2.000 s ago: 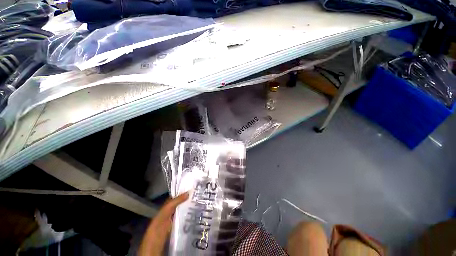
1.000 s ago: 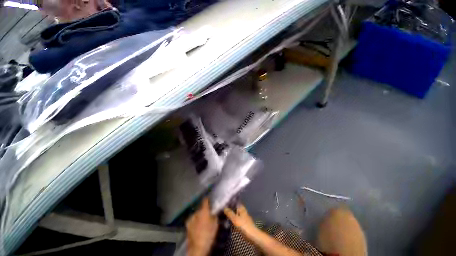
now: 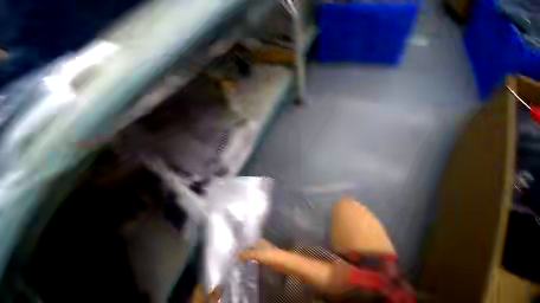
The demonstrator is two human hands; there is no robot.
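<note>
A bundle of flat, shiny whitish plastic bags (image 3: 237, 216) stands near the bottom centre, blurred. My right hand (image 3: 260, 253) is on the bundle's right edge, with its fingers closed at the plastic. My left hand (image 3: 207, 295) shows only as blurred fingers at the bottom edge, holding the bundle's lower end. The rest of that hand is cut off. More printed plastic bags (image 3: 204, 133) lie on the lower shelf (image 3: 266, 89) beyond the bundle.
The table edge (image 3: 148, 71) runs diagonally across the upper left, with dark blue cloth on top. A table leg (image 3: 299, 59) stands beyond the shelf. Blue crates (image 3: 367, 32) are at the top right. A large open brown carton (image 3: 468, 207) stands at right, with a red thing (image 3: 536, 113) at its edge.
The view has swung right, bringing the carton into sight. The bundle's printed face no longer shows clearly. My right hand has come onto the bundle since the earliest frame. My left hand is now mostly cut off.
</note>
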